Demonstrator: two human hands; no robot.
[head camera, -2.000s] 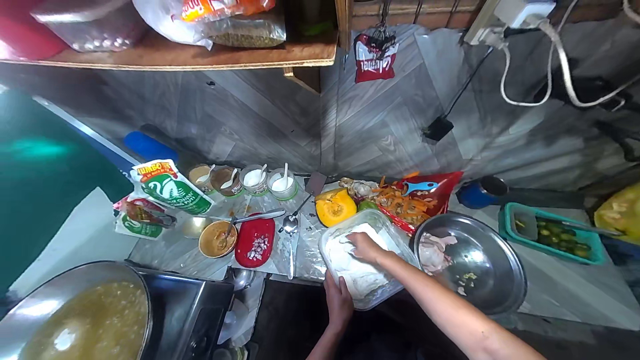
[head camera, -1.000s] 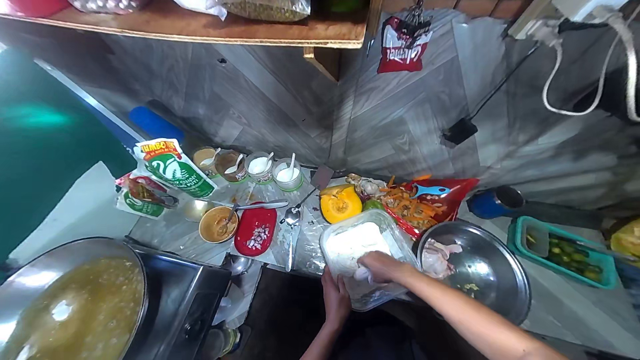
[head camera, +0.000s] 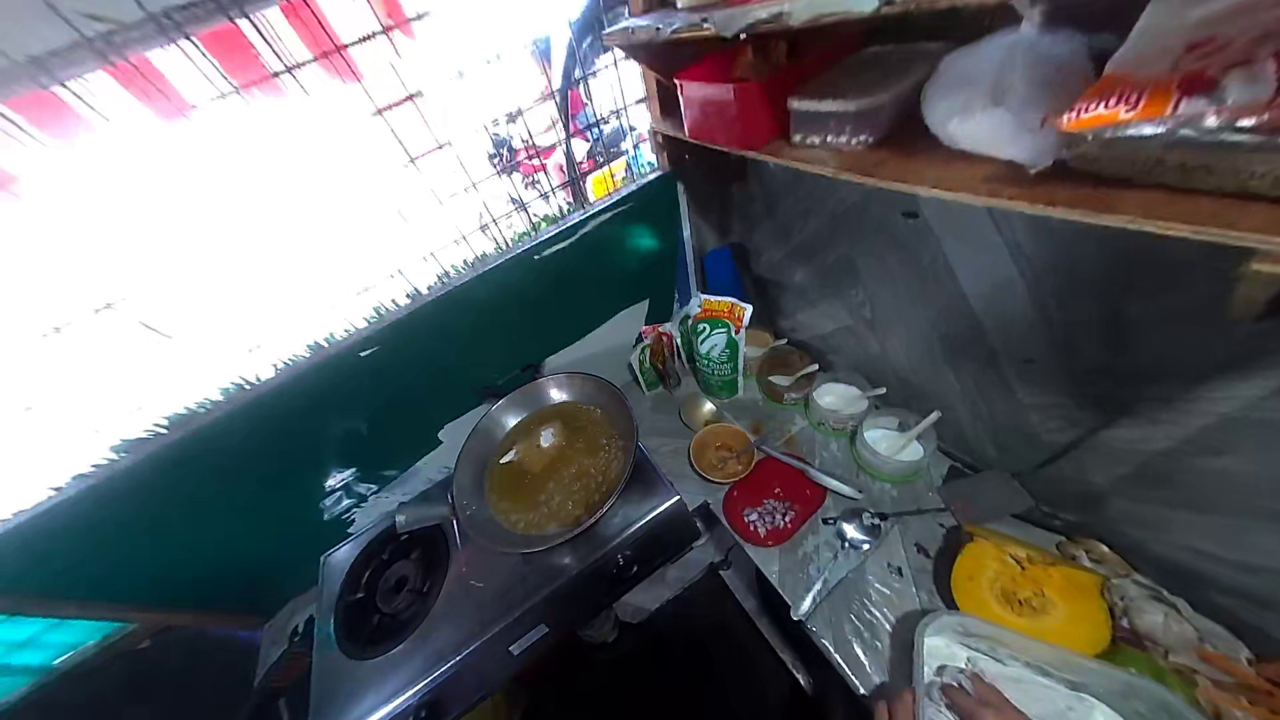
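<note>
At the bottom right edge is a clear plastic tub (head camera: 938, 628) of white powder. The fingertips of my left hand (head camera: 893, 706) touch its near left side. My right hand (head camera: 982, 698) is inside the tub, fingers in the powder beside a coated lump; most of both hands is out of view. Behind the tub lies a cut pumpkin (head camera: 1030, 592). A wok (head camera: 546, 462) of bubbling oil with pale pieces in it sits on the gas stove (head camera: 500, 615). Chopped onion (head camera: 770, 514) lies on a red board (head camera: 797, 487) by a bowl of brown sauce (head camera: 722, 453).
Jars with spoons (head camera: 893, 447) and condiment pouches (head camera: 717, 348) line the wall. A knife (head camera: 815, 470), a ladle (head camera: 858, 528) and a spatula (head camera: 985, 497) lie near the board. The stove's unused burner (head camera: 392, 590) is at left. A loaded wooden shelf (head camera: 960, 195) hangs above.
The view has swung left to the stove and window. My right hand remains in the tub and my left at its side; both now show only as fingers at the bottom edge.
</note>
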